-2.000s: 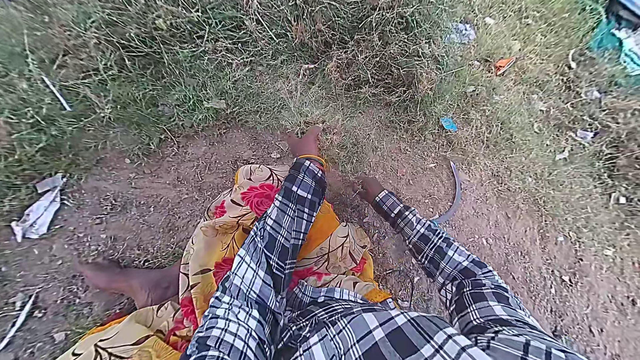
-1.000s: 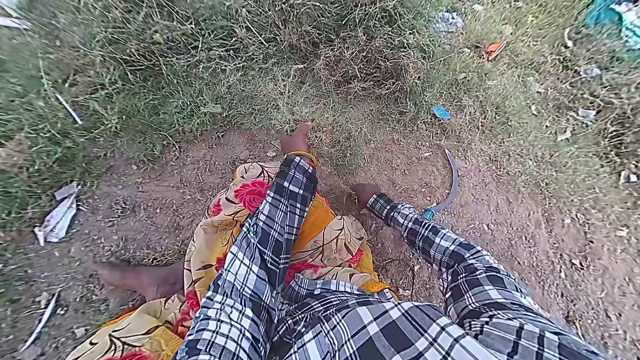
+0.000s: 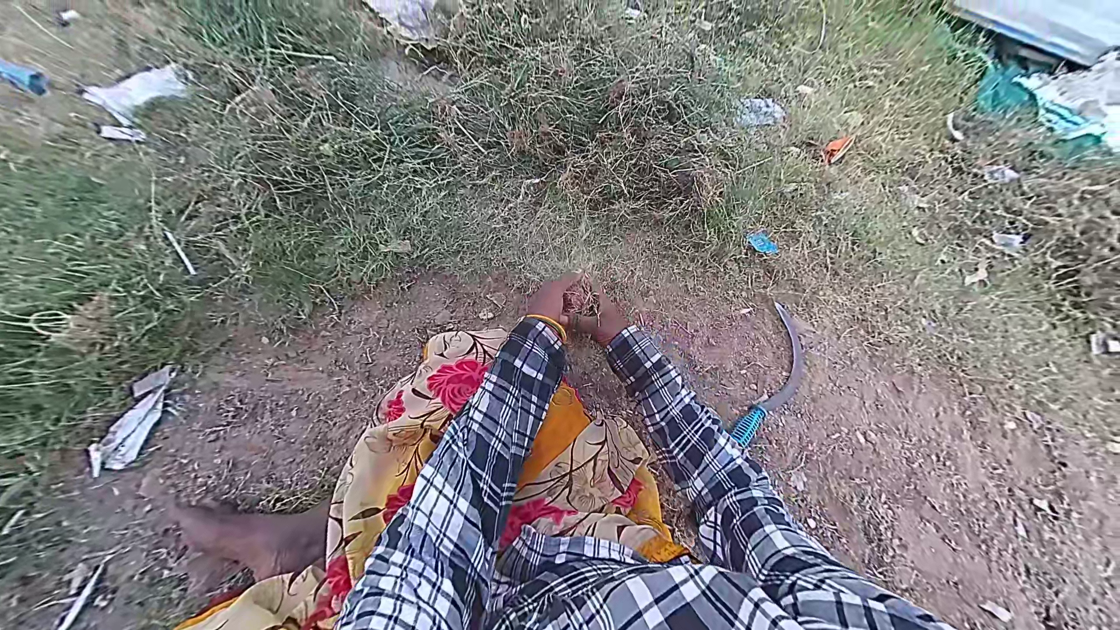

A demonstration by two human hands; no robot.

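Observation:
My left hand (image 3: 553,299), with a yellow bangle at its wrist, and my right hand (image 3: 605,320) are close together low over the bare soil. Between them is a small reddish-brown clump (image 3: 579,299), perhaps dry grass or soil; whether either hand grips it cannot be made out. A sickle (image 3: 794,359) with a curved metal blade and a blue-green handle lies on the ground to the right of my right forearm. Below my hands, floral cloth (image 3: 604,455) is draped over my legs.
Grass (image 3: 560,131) grows thickly ahead. Litter lies about: a blue scrap (image 3: 761,242), an orange scrap (image 3: 836,149), a crumpled whitish wrapper (image 3: 131,424) at left. A pale sheet-like object (image 3: 1050,26) and green-white sacking (image 3: 1072,105) are at upper right. My bare foot (image 3: 236,534) rests at lower left.
My right hand has moved from lower right to beside my left hand. The sickle's handle, hidden behind my sleeve two seconds ago, now shows.

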